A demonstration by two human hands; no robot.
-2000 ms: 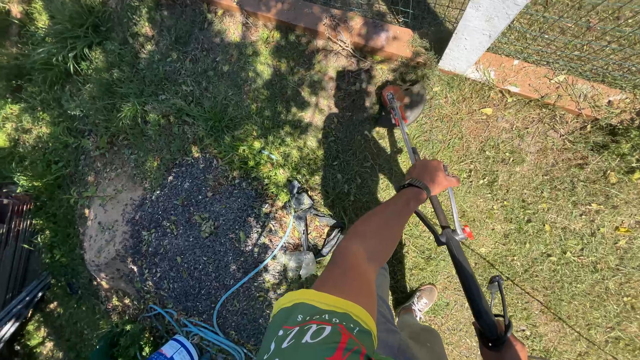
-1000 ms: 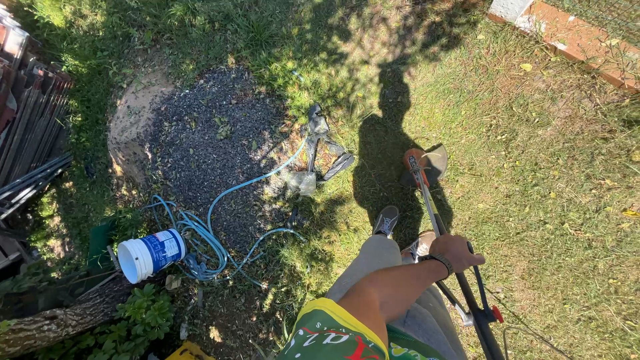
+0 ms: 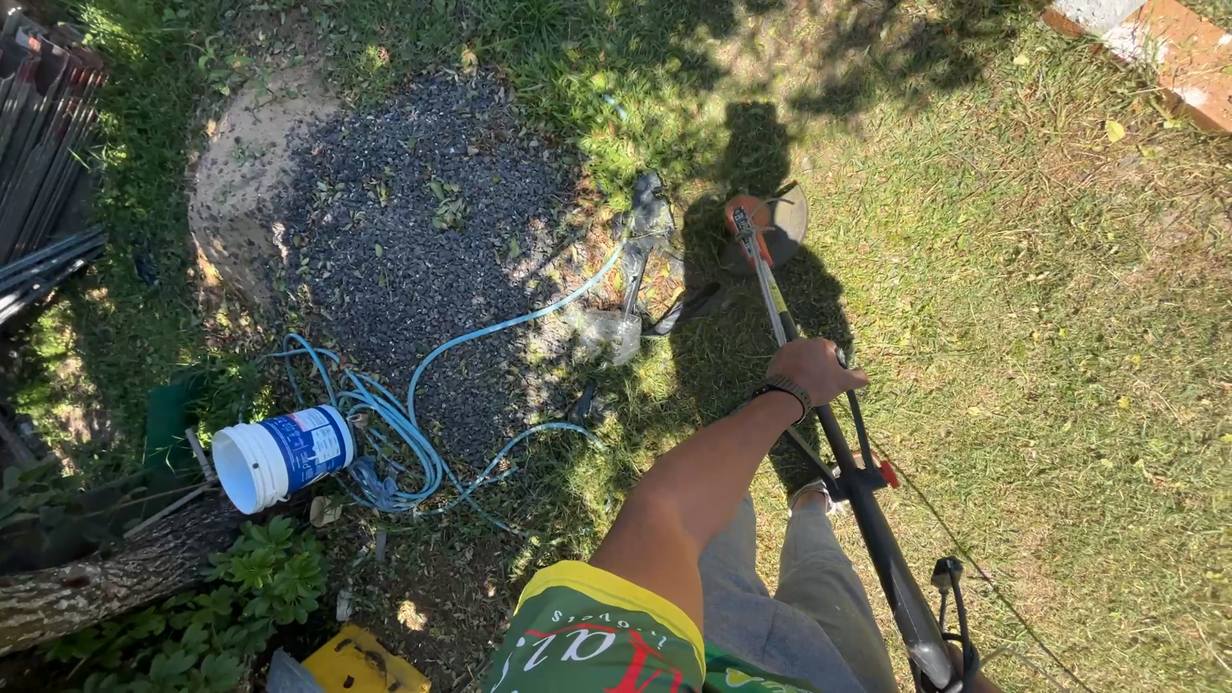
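My left hand (image 3: 816, 372), with a dark band at the wrist, grips the front handle of an electric string trimmer (image 3: 881, 539). The trimmer's orange head (image 3: 750, 231) and round guard (image 3: 787, 223) are low over the grass, ahead of my feet, in my shadow. At the bottom edge my right hand (image 3: 970, 674) is mostly hidden behind the rear end of the trimmer and seems closed around it. A thin cord (image 3: 972, 568) runs across the grass beside the shaft.
Left of the trimmer lie black plastic and clear plastic scraps (image 3: 616, 332), a gravel pile (image 3: 433, 221) and a coiled blue hose (image 3: 414, 452). A white and blue bucket (image 3: 284, 455) rests on its side near a tree trunk (image 3: 115, 568). A brick-coloured border (image 3: 1189, 63) crosses the upper right corner.
The view has shifted left, bringing in the bucket and coiled hose. The trimmer head, beside the brick-coloured border two seconds ago, is now near the plastic scraps. My left hand keeps its grip.
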